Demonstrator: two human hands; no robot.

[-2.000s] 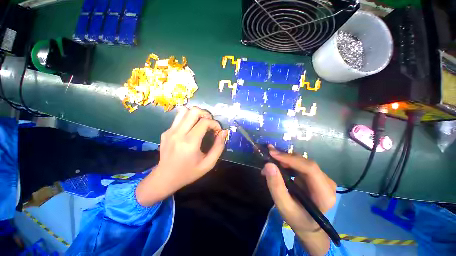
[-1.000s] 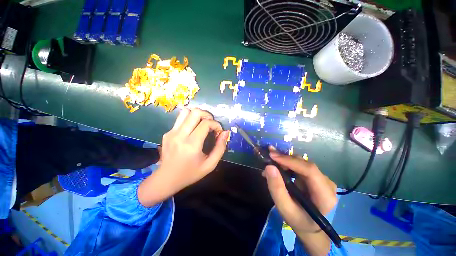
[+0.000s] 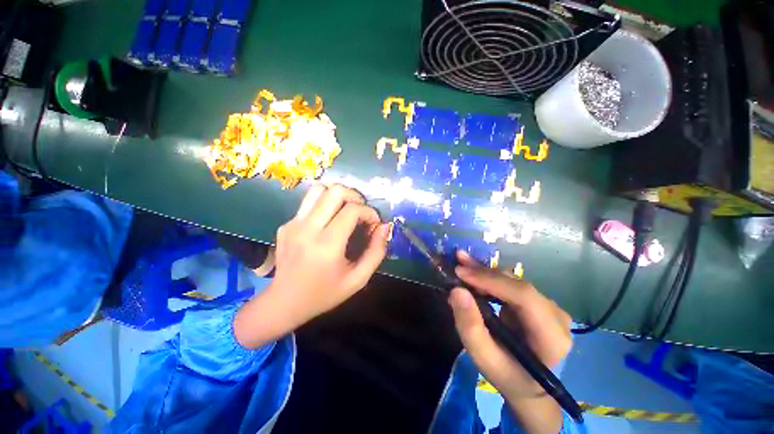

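Blue circuit boards (image 3: pixel 462 169) lie in paired rows on the green bench, with orange hooked flex cables (image 3: pixel 532 150) at both sides. My right hand (image 3: pixel 513 326) holds a black soldering iron (image 3: pixel 530 360) like a pen. Its metal tip is at the left end of a lower board row. My left hand (image 3: pixel 327 246) is at the lower left corner of the boards, thumb and forefinger pinched on a small flex cable (image 3: pixel 389 230), mostly hidden by the fingertips. Glare on the bench blurs the middle rows. A pile of loose flex cables (image 3: pixel 276 140) lies left of the boards.
Bare blue boards (image 3: pixel 187 34) stand at the far left back. A solder reel (image 3: pixel 75 88) is at the left. A fume fan (image 3: pixel 496 47), a white cup (image 3: pixel 628 93) of silvery bits and a black station (image 3: pixel 679 127) are at the back right. A pink item (image 3: pixel 626 240) lies by cables. Another person's blue sleeve (image 3: pixel 59 254) is at the left.
The other person's blue-clothed arm at the left has shifted, and the dark sleeve is gone from view. My hands keep nearly the same pose; the iron tip has barely moved.
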